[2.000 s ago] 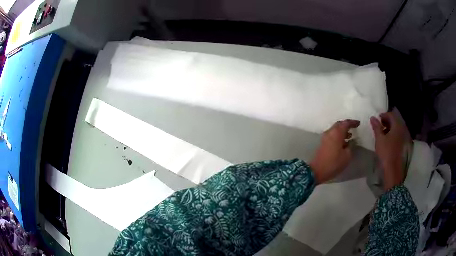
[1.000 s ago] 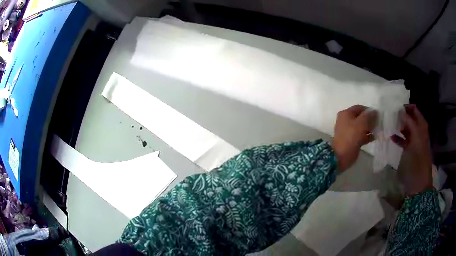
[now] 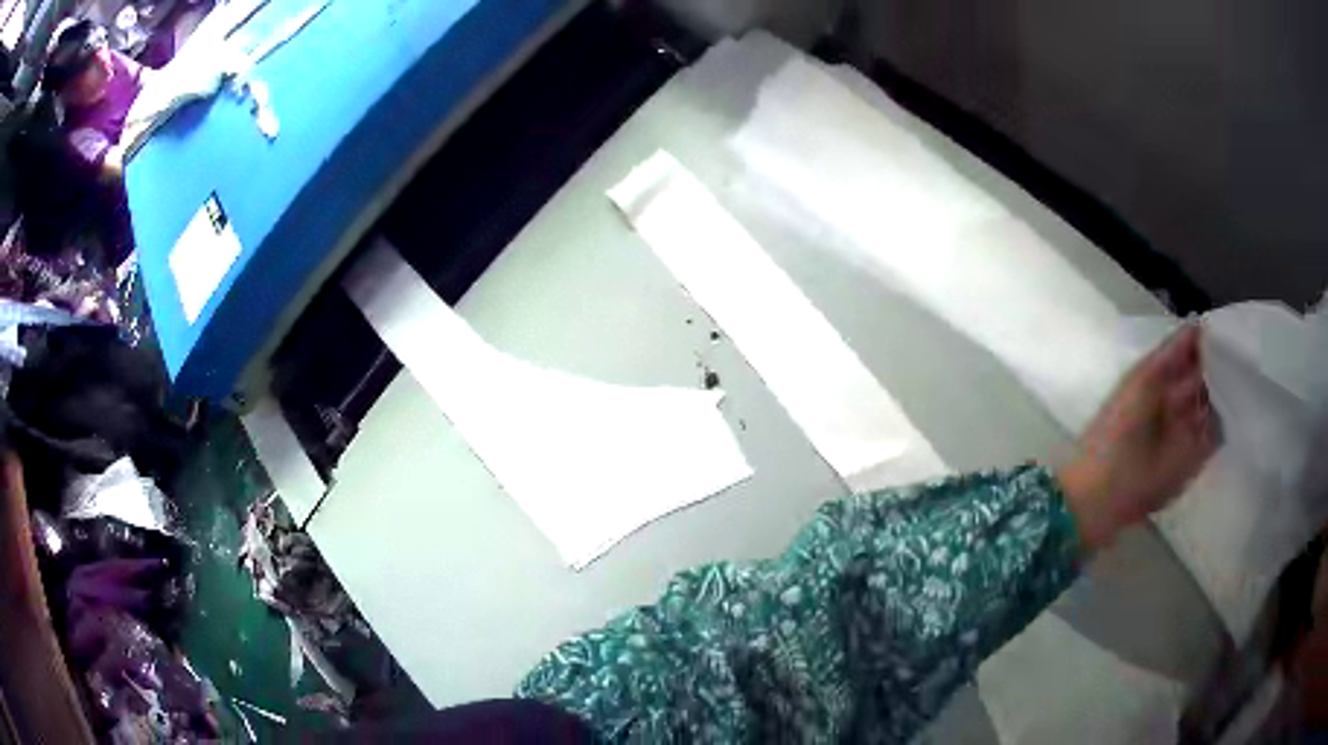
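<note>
My left hand (image 3: 1151, 434) is at the right, its fingers together on the edge of a white fabric piece (image 3: 1264, 437), which is raised and blurred. My right hand is not clearly seen; only a dark brownish blur shows at the right edge. A long white pile of strips (image 3: 932, 248) lies along the far table edge and reaches to my left hand. A straight white strip (image 3: 772, 320) lies mid-table. A white piece with a widened, angled end (image 3: 583, 437) lies with its narrow end in the dark gap of the blue machine.
The blue machine (image 3: 313, 175) stands at the upper left, with a white label. A person in purple (image 3: 102, 109) is beyond it. Scraps and purple fabric (image 3: 131, 626) lie on the green floor at left. Another white piece (image 3: 1078, 684) lies at the table's near right.
The view has swung left, so the table things appear further right. The small white bundle between both hands no longer shows there; a wider white piece is raised. My right hand has left clear view.
</note>
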